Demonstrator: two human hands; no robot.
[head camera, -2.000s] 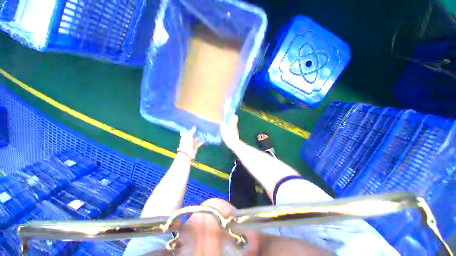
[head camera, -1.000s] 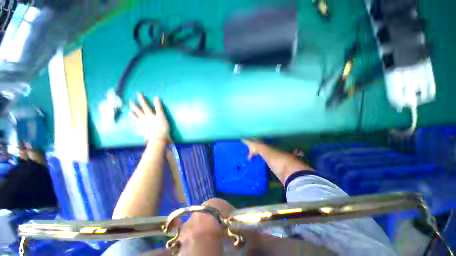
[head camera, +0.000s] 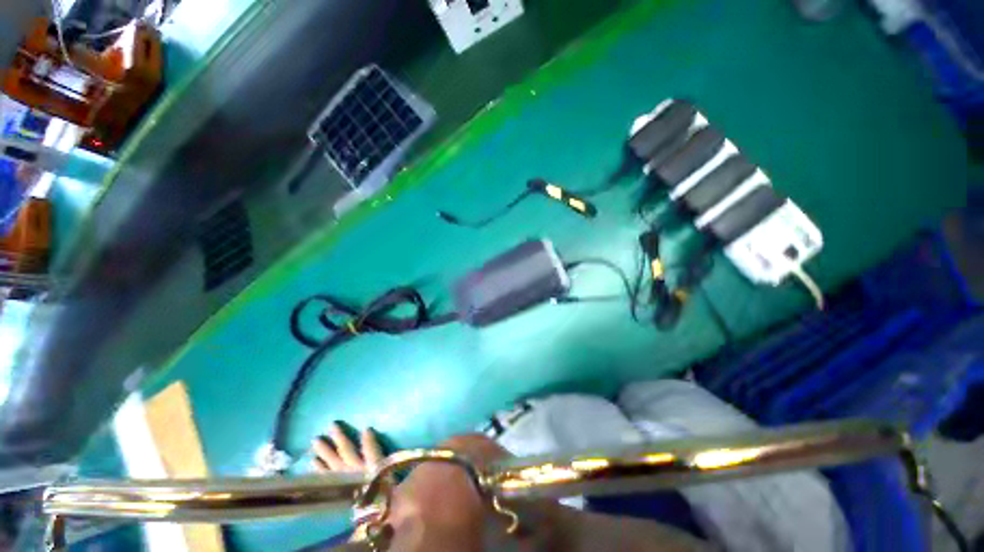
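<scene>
A black corded unit (head camera: 509, 284) lies on the green bench mat. Its thick black cable (head camera: 378, 313) is coiled to its left, held by a small yellow tie, and runs down to a crumpled clear bag (head camera: 274, 458). Thin black leads join the unit's right end. My left hand (head camera: 347, 449) rests on the mat at the bottom, right of the bagged end, fingers spread and empty, partly hidden by the glasses frame. My right hand is not visible; a pale sleeve or clothing shows at the lower middle.
A power strip (head camera: 771, 244) with several black blocks lies at the right, with yellow-marked leads (head camera: 561, 197) nearby. Tan and white sheets (head camera: 173, 431) lie at the lower left. Blue crates (head camera: 852, 345) stand lower right. A dark grid-faced object (head camera: 372, 124) is behind the green edge.
The crate held two seconds ago is out of view. The view has turned to the bench and sharpened since one second ago. The right hand has left view; the left stays on the mat.
</scene>
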